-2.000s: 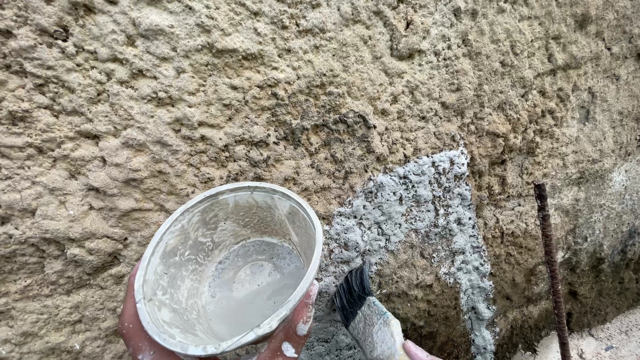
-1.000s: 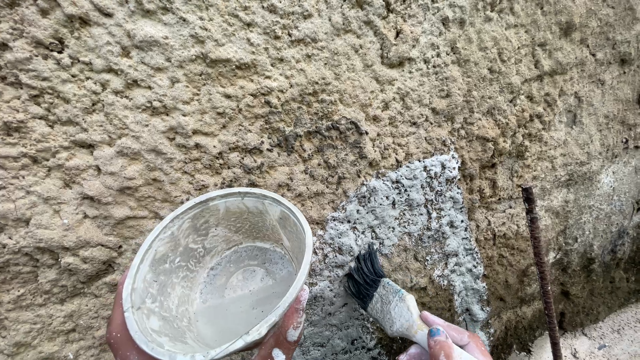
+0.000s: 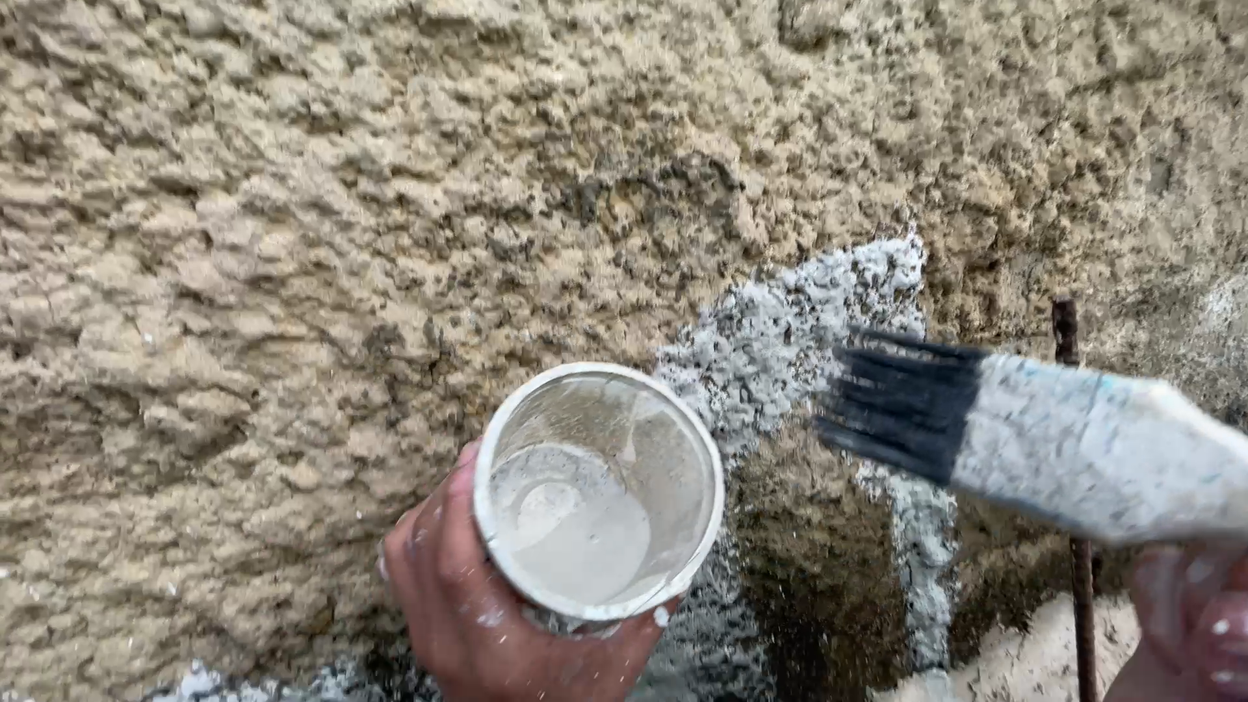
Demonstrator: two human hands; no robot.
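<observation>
My left hand (image 3: 487,595), speckled with white, grips a plastic tub (image 3: 600,487) from the left and below. The tub tilts toward the camera and holds a little whitish-grey liquid at its bottom. At the lower right, my right hand (image 3: 1185,624) is blurred and partly cut off by the frame edge, closed on a paintbrush (image 3: 1033,429). Its dark bristles point left and its handle is caked in pale coating. Behind the bristles, a grey-white coated patch (image 3: 780,331) covers part of the rough wall; whether the bristles touch it I cannot tell.
A rough tan wall (image 3: 292,244) fills most of the view. A rusty metal rod (image 3: 1082,614) stands upright at the right, partly hidden by the brush. Pale ground (image 3: 1014,653) shows at the lower right, and more grey-white coating (image 3: 224,682) lies along the bottom left.
The paintbrush has moved up and right, from low against the coated patch to nearer the camera. The tub, still in my left hand, now stands more to the right in view.
</observation>
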